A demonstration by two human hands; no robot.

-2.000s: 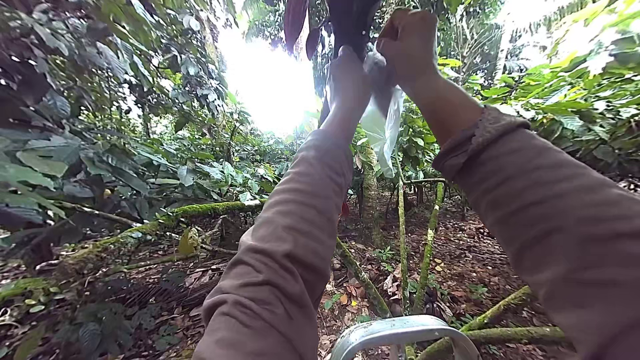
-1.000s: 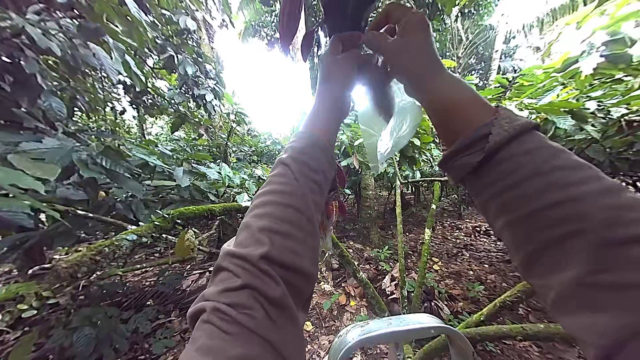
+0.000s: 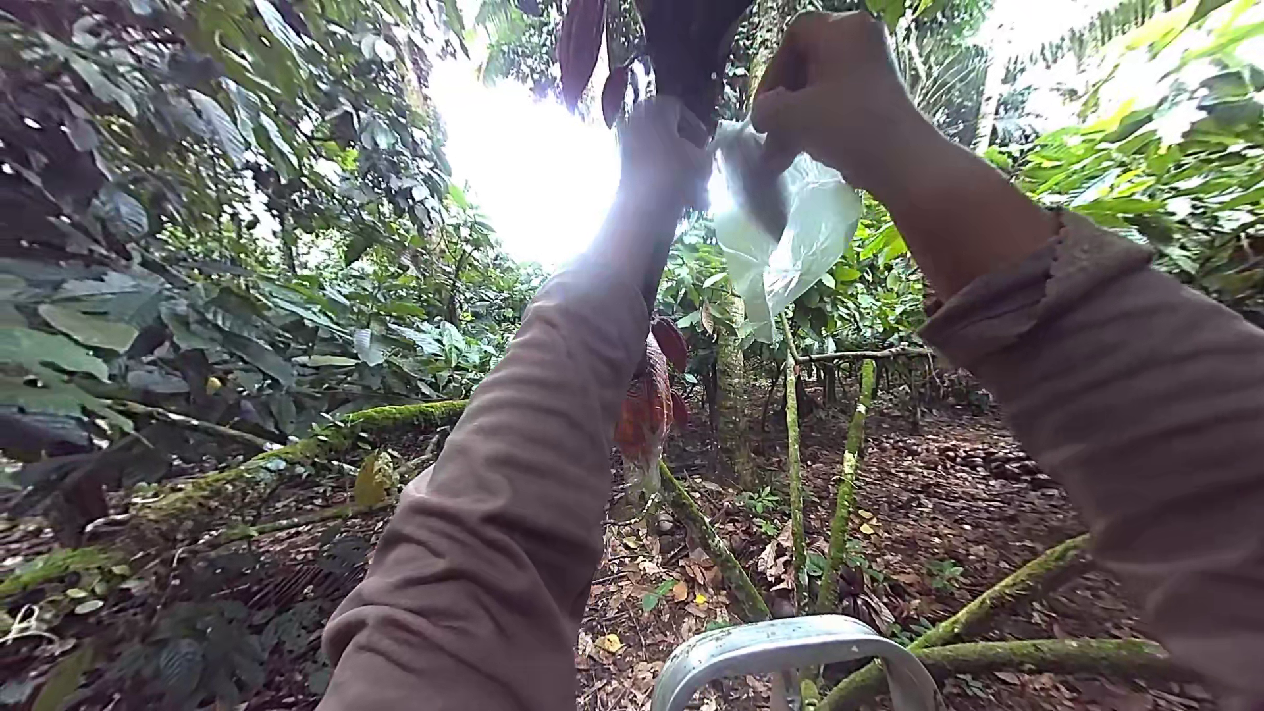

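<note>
Both my arms reach up to a dark tree trunk (image 3: pixel 691 49) with reddish pods. My left hand (image 3: pixel 667 138) is against the trunk's lower part, blurred by glare, so its grip is unclear. My right hand (image 3: pixel 825 84), to the right of it, has its fingertips closed on the upper edge of a thin translucent plastic bag (image 3: pixel 805 242). The bag hangs down with a dark pod-like shape inside it. Dark red cacao pods (image 3: pixel 581 49) hang left of the trunk. Lower down, behind my left forearm, hangs a reddish pod in clear plastic (image 3: pixel 644 410).
A metal rail (image 3: pixel 790 637), perhaps a ladder's top, stands at the bottom centre. Mossy branches (image 3: pixel 1027 592) lie at the lower right, and another mossy branch (image 3: pixel 326 439) crosses at the left. Leaf litter covers the ground, with dense foliage on both sides.
My right hand has moved away from my left, to the right. The plastic bag has spread wider below my hands.
</note>
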